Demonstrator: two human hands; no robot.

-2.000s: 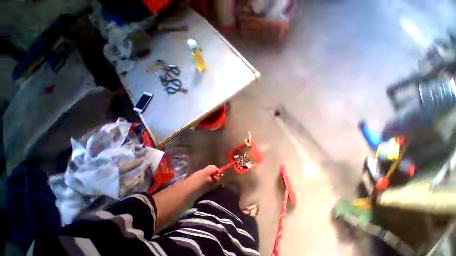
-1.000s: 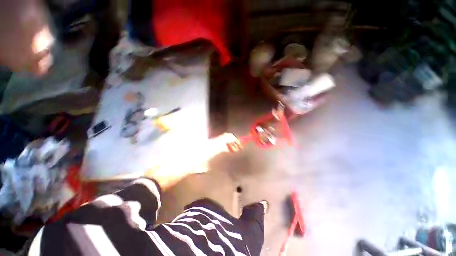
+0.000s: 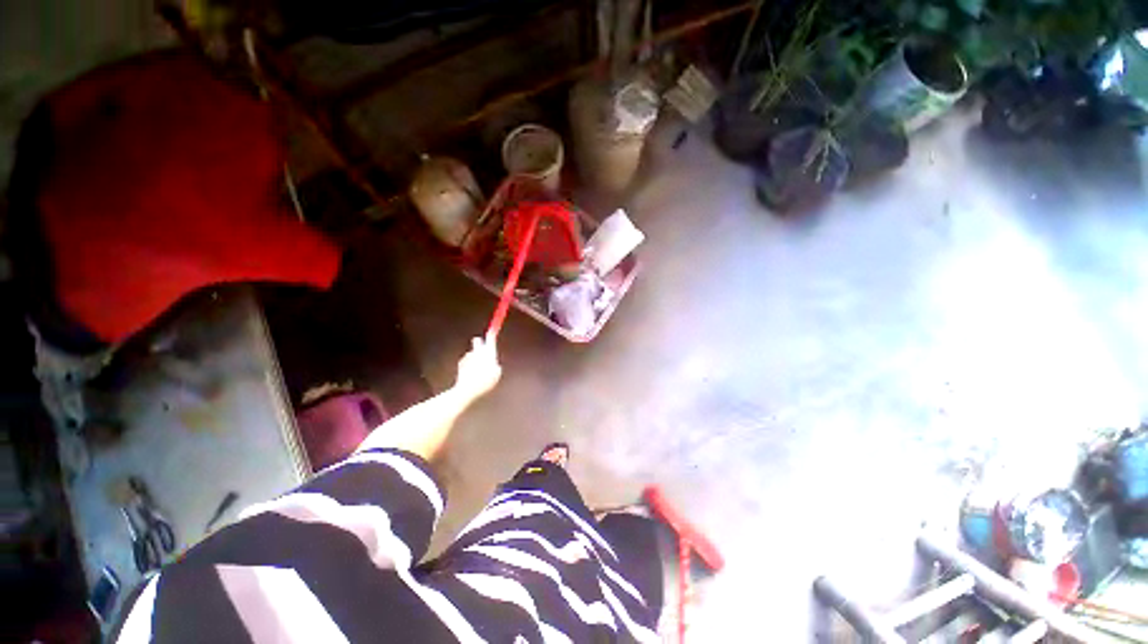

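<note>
My left hand (image 3: pixel 478 367) is closed around the long handle of the red dustpan (image 3: pixel 549 235). The dustpan's scoop is over a pinkish rectangular basket (image 3: pixel 577 336) that holds white and pale items; I cannot tell if scraps remain in the scoop. A red broom (image 3: pixel 684 530) stands low at the bottom centre, its stick running out of the bottom edge. My right hand is not in view.
A pale work table (image 3: pixel 208 434) at the left carries dark-handled scissors (image 3: pixel 154 533) and a phone (image 3: pixel 105 591). Red cloth (image 3: pixel 176 189) hangs over its far end. Pots and plants stand at the back; a metal rack (image 3: pixel 957 591) is at the lower right.
The view has swung so the table lies lower left. My left hand has moved the dustpan forward from beside the table to over the basket. The scraps seen in it earlier no longer show.
</note>
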